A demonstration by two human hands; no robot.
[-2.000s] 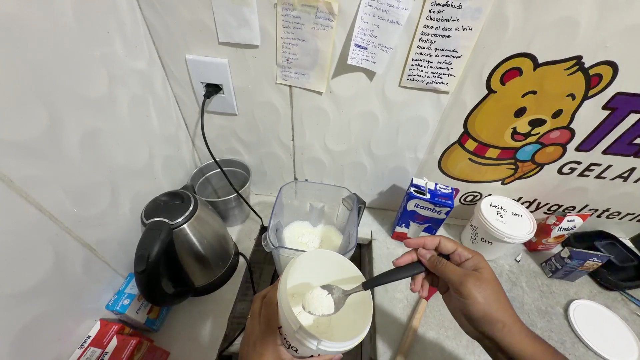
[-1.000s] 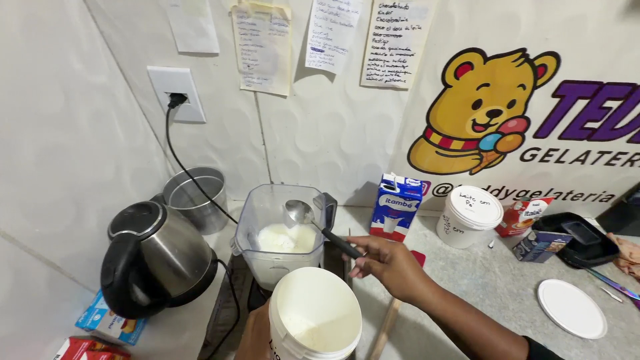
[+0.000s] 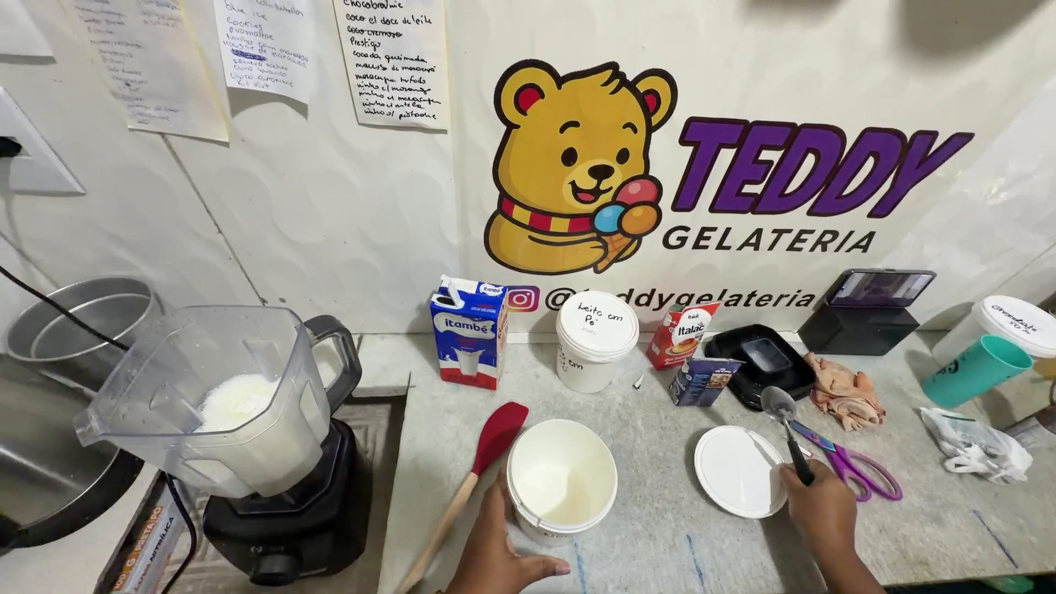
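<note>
My left hand (image 3: 499, 540) curls around the left side of an uncovered white plastic tub (image 3: 563, 483), which has whitish powder inside. In my right hand (image 3: 817, 503) is the dark handle of a metal spoon (image 3: 778, 404), its bowl pointing toward the wall. A round white lid (image 3: 738, 470) lies beside that hand, to its left. At the left, a clear blender jug (image 3: 272, 445) on a black base (image 3: 285, 528) holds white liquid with powder on top. A red spatula (image 3: 499, 429) with a wooden handle lies left of the tub.
Behind the tub stand a blue milk carton (image 3: 468, 334), a lidded white tub (image 3: 596, 342) and small cartons (image 3: 681, 338). Farther right are a black tray (image 3: 763, 363), purple scissors (image 3: 866, 474), a crumpled cloth (image 3: 846, 392), a phone (image 3: 881, 289) and a teal cup (image 3: 978, 371). A metal pot (image 3: 82, 322) sits far left.
The spoon, over the blender jug one second ago, has moved right with my right hand, to beside the lid. The uncovered tub has moved away from the jug. The view has swung right.
</note>
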